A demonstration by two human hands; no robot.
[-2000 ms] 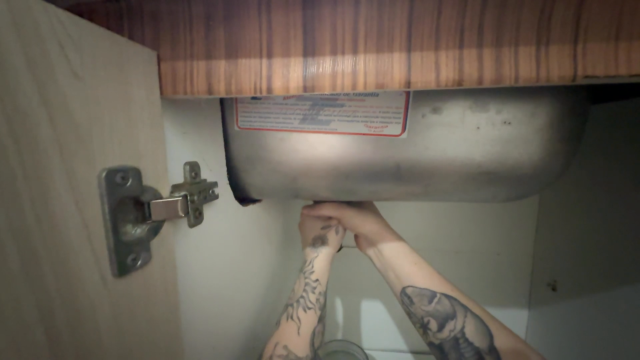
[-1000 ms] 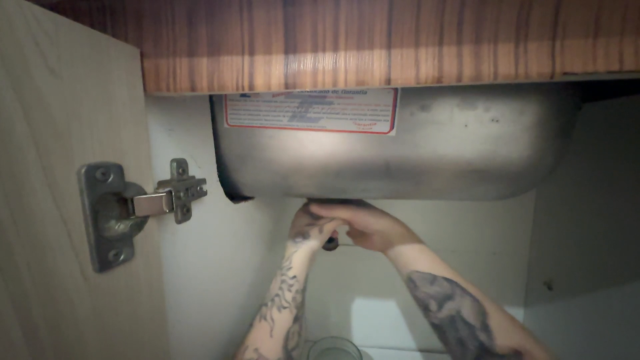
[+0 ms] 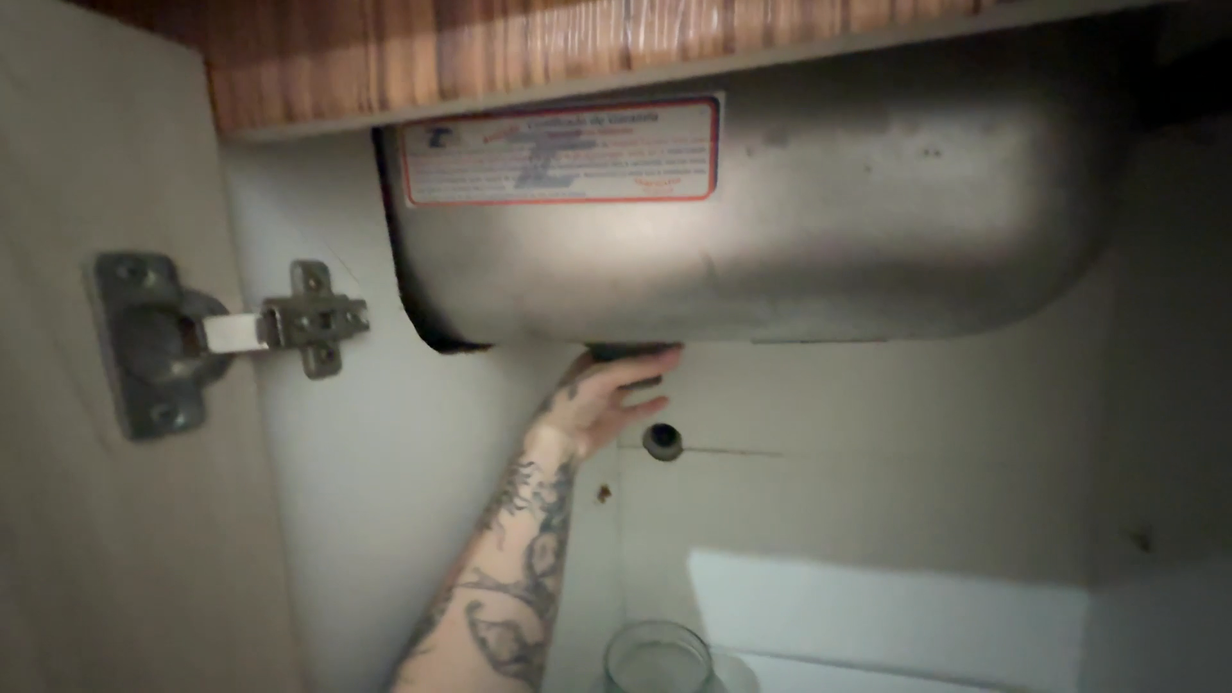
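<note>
A stainless steel sink basin hangs under the counter, seen from below and in front, with a printed sticker on its front wall. My left hand reaches up to the basin's underside, its fingers around a dark round fitting, probably the drain, which the hand partly hides. My tattooed left forearm rises from the bottom of the view. My right hand is out of view.
On the left stands a cabinet door with a metal hinge. Behind my hand a round pipe opening shows in the back wall. A glass jar stands below. A wood-grain counter edge crosses the top.
My right hand, which was beside my left under the basin, has left the view. My left hand remains at the basin's underside. The view has moved closer.
</note>
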